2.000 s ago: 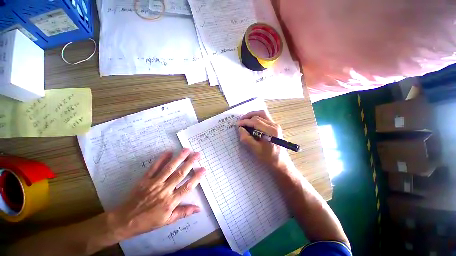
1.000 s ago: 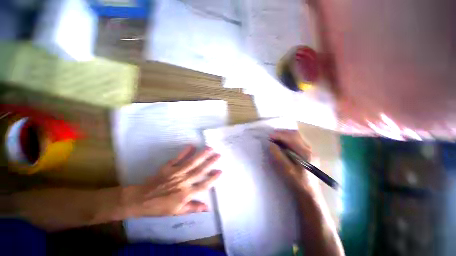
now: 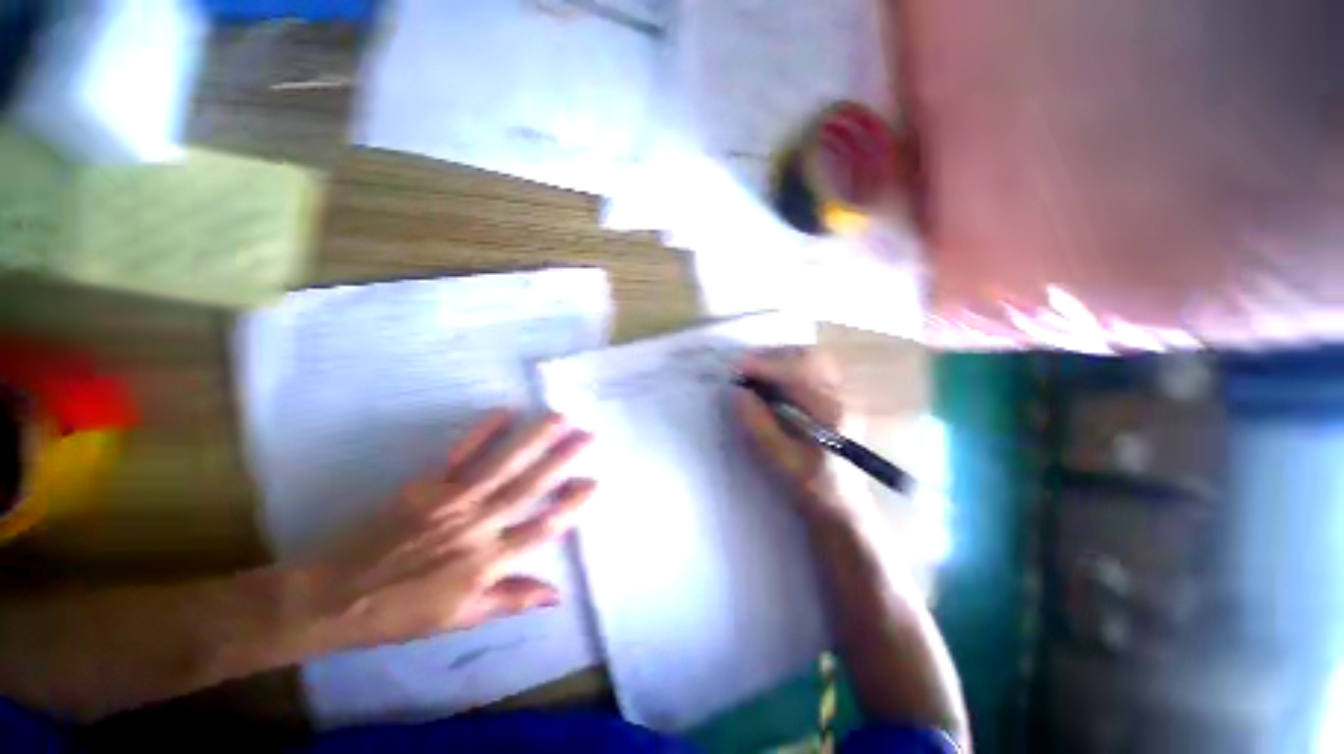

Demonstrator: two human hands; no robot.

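My right hand [image 3: 789,427] holds a black pen [image 3: 848,442] over the upper right part of the record form [image 3: 671,516], a white page whose ruling is washed out by blur. The pen's barrel points down and right; whether its tip touches the page cannot be told. My left hand [image 3: 479,523] lies flat with fingers spread on the reference sheet [image 3: 391,368], its fingertips near the form's left edge. The sheet's writing is blurred.
Loose papers [image 3: 487,89] lie at the far side, with a black-and-yellow tape roll [image 3: 833,165] on them. A pink plastic bag [image 3: 1091,162] is at the upper right. A yellow note [image 3: 199,228], white box [image 3: 118,74] and red-and-yellow tape dispenser [image 3: 74,442] are at the left. Cartons [image 3: 1128,442] stand beyond the desk.
The view shifted and blurred, moving the desk items within the picture. My right hand still holds the pen on the form and my left hand stays flat on the sheet.
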